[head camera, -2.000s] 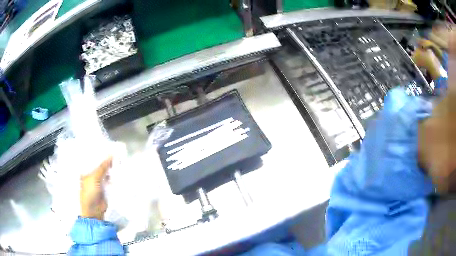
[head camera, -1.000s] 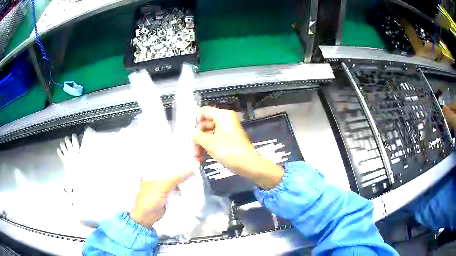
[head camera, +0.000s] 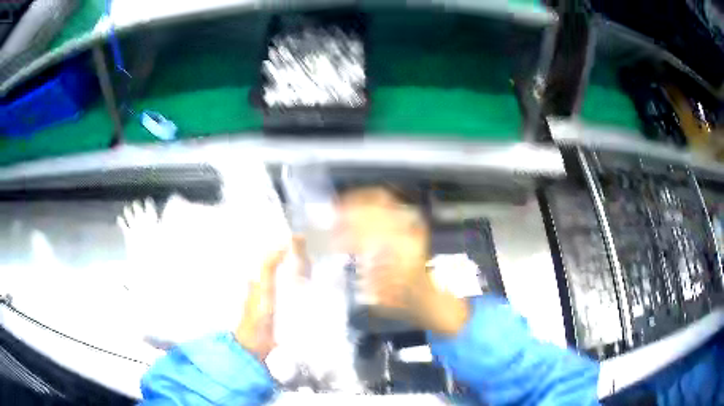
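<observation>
A clear, glossy plastic bag [head camera: 306, 333] is bunched in my left hand [head camera: 266, 301], in front of me. My right hand [head camera: 389, 250] is strongly blurred, to the right of the bag and over the left part of the black tray [head camera: 486, 238]; whether its fingers hold anything cannot be told. White strips [head camera: 456, 273] show in the tray as a blurred white patch right of my right hand. The rest of the tray is hidden by my right hand and sleeve.
A large white bag heap [head camera: 190, 277] lies left, with a white glove [head camera: 139, 218] beside it. A black parts bin [head camera: 313, 119] and a light-blue clip [head camera: 159, 125] are on the green shelf, a blue bin [head camera: 44, 99] upper left. A fixture plate [head camera: 659, 238] is right; a person's sleeve [head camera: 691, 384] shows lower right.
My right hand has moved from the plastic bag's edge to the right, over the tray. My left hand still holds the bag. The view has turned a little.
</observation>
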